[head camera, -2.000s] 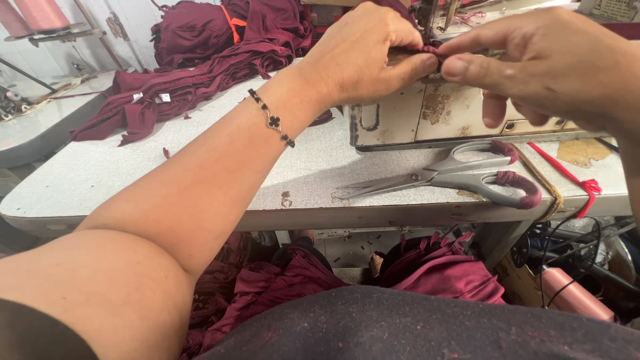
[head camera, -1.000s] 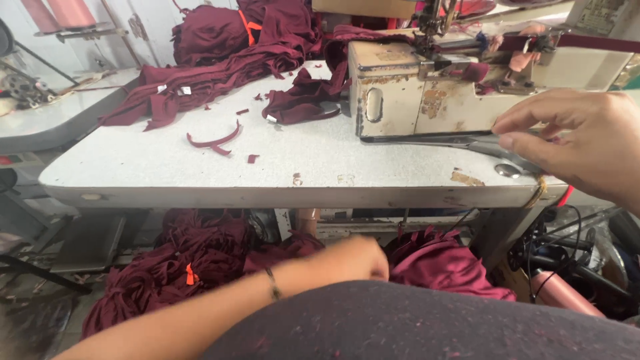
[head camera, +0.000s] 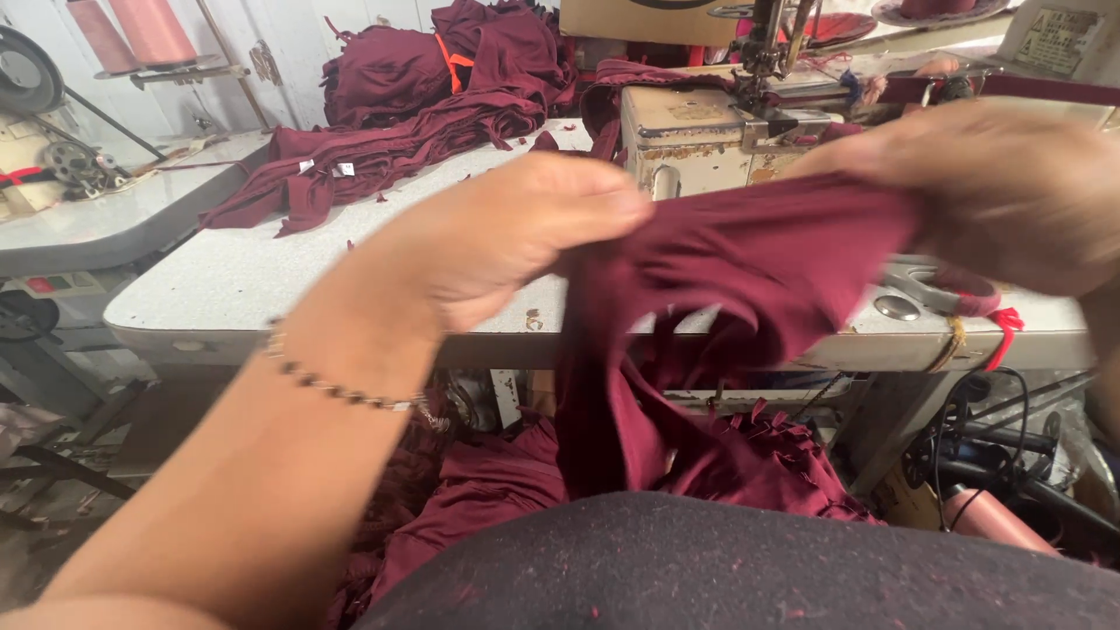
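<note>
A maroon fabric garment piece (head camera: 744, 254) is stretched between my two hands above the table's front edge, its lower part hanging in loops toward my lap. My left hand (head camera: 525, 227) pinches its left end between thumb and fingers. At its right end my right hand (head camera: 1015, 192), blurred, grips the cloth. Just behind stands an industrial sewing machine (head camera: 687, 131) with chipped cream paint. Scissors (head camera: 945, 289) with cloth-wrapped handles lie on the table below my right hand, partly hidden by the cloth and hand.
Maroon pieces (head camera: 394, 157) and a tied bundle (head camera: 437, 66) lie on the white sewing table (head camera: 227, 280) at the back left. More maroon fabric (head camera: 490, 472) is heaped below the table. Pink thread cones (head camera: 157, 31) stand at upper left; another cone (head camera: 997, 521) is at lower right.
My left hand has risen from the fabric below the table, and a maroon piece is now held between both hands. My right hand has let go of the scissors.
</note>
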